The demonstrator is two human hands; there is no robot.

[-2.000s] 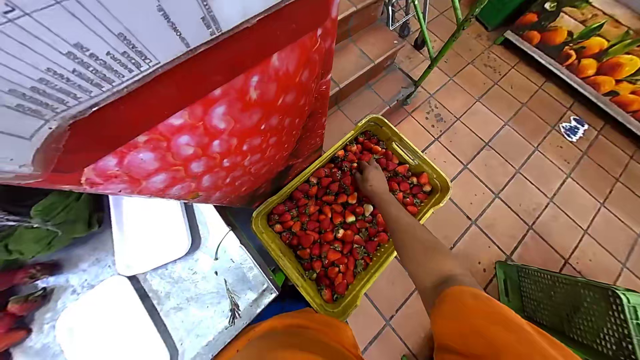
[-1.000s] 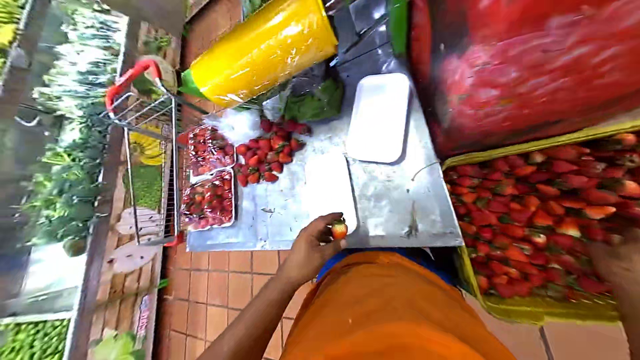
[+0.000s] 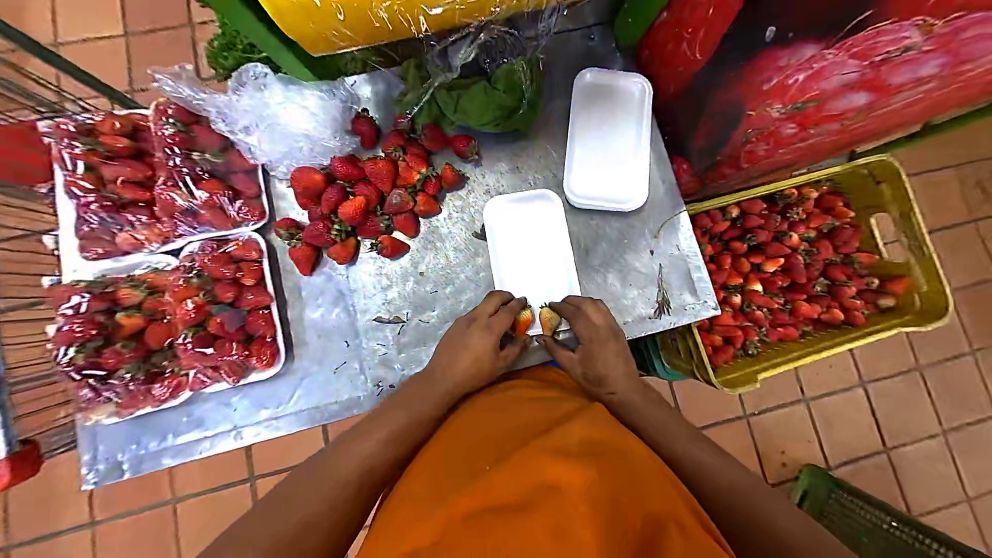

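Note:
My left hand [image 3: 482, 337] holds a strawberry [image 3: 524, 320] between thumb and fingers at the near end of a white foam tray [image 3: 532, 244]. Beside it, my right hand [image 3: 593, 341] grips another, paler-tipped strawberry [image 3: 549, 319] over the same tray end. The rest of this tray is bare. A second white foam tray [image 3: 608, 139] lies behind it to the right. Loose strawberries [image 3: 368, 194] are heaped on the metal table [image 3: 434, 271] to the left. A yellow plastic crate [image 3: 922, 256] full of strawberries stands to the right, lower than the tabletop.
Film-wrapped trays of strawberries [image 3: 232, 310] sit at the table's left side, next to a wire cart [image 3: 23, 263]. Crumpled clear film [image 3: 287, 116] and a green cloth-like bundle [image 3: 488, 97] lie at the back. A large printed strawberry panel [image 3: 837, 85] rises behind the crate. A green crate [image 3: 860, 511] is at lower right.
The view has swung from the crate to the table. My right hand has left the strawberries in the crate and is now at the tray with a strawberry. My left hand still holds one.

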